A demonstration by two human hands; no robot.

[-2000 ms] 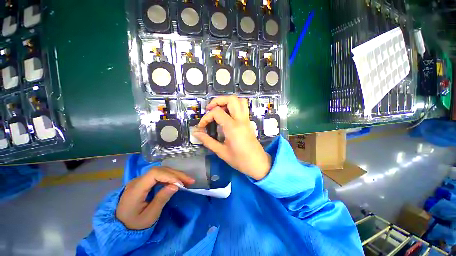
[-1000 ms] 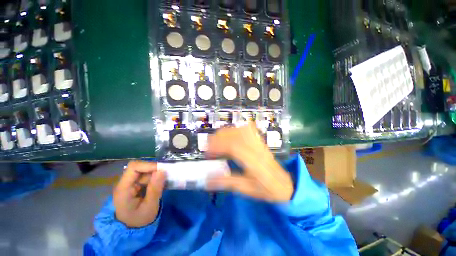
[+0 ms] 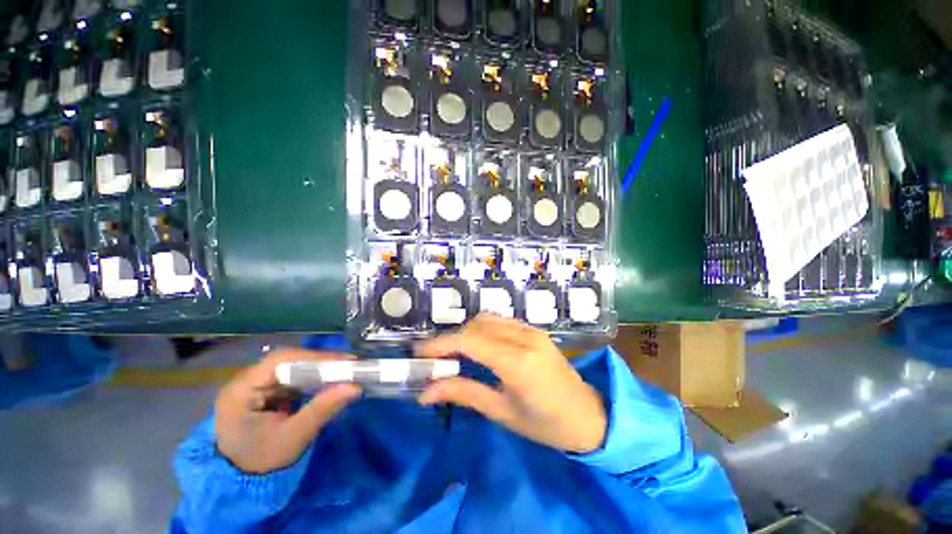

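My left hand (image 3: 282, 407) grips the left end of a bent white sticker sheet (image 3: 365, 372) with grey pieces along its fold. My right hand (image 3: 517, 381) is at the sheet's right end, thumb and fingers around its edge. Both hands are just below the clear blister tray (image 3: 357, 209), which holds rows of black modules with pale round discs. In the front row, the leftmost module (image 3: 397, 302) shows its round disc. The other modules in that row, such as the second one (image 3: 448, 305), carry pale adhesive pads.
A tray at left (image 3: 214, 250) holds modules with pale pads. A blue stick (image 3: 647, 144) lies right of the working tray. A tray stack (image 3: 731, 261) stands at right with a spare sticker sheet (image 3: 809, 203) on it. An open cardboard box (image 3: 712, 365) is below the bench edge.
My right hand has moved from the tray's front row down to the sheet. The sheet is now raised, its folded edge showing. The front-row pads are uncovered. The view has shifted, so the trays appear further right.
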